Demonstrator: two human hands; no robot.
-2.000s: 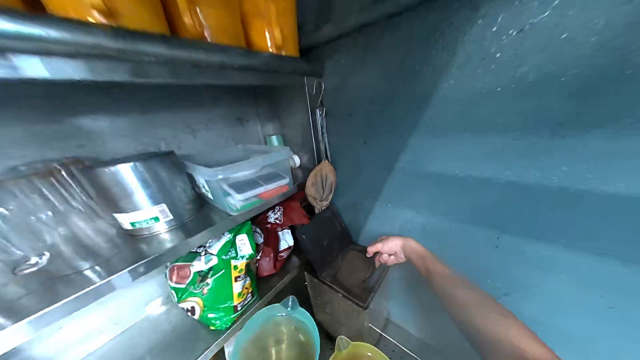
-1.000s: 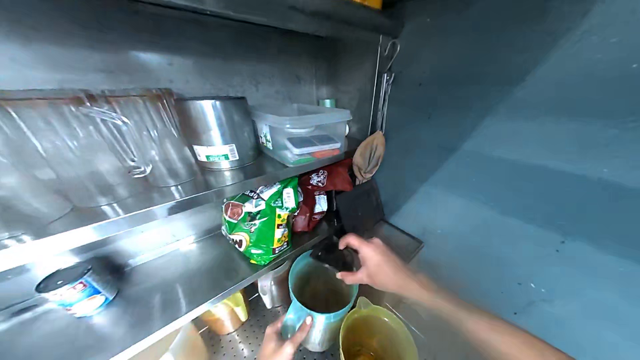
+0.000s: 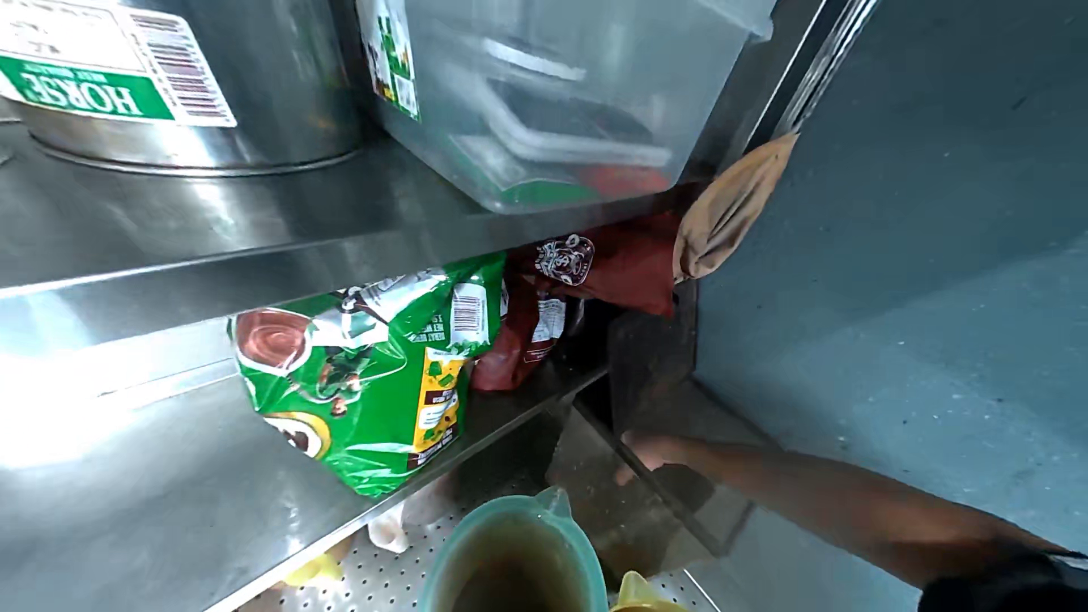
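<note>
My right hand (image 3: 650, 455) is at the rim of an open metal bin (image 3: 616, 501) in the corner; its fingertips reach over the edge, and whether they hold anything cannot be told. My left hand is out of view. Left of the bin, a teal plastic pitcher (image 3: 514, 557) holds brownish liquid, and the spout of a yellow pitcher (image 3: 637, 592) shows beside it. A green foil packet (image 3: 365, 382) and dark red packets (image 3: 612, 259) lie on the lower steel shelf (image 3: 195, 476).
On the upper shelf (image 3: 255, 221) stand a steel pot (image 3: 195, 85) and a clear plastic box (image 3: 552, 110). A brown cloth filter (image 3: 735, 208) hangs at the shelf's end against the blue-grey wall (image 3: 901, 255). Perforated metal (image 3: 391, 578) lies under the pitchers.
My right hand has moved from above the teal pitcher to the bin. My left hand, at the teal pitcher's handle one second ago, has gone out of view. The view has moved closer.
</note>
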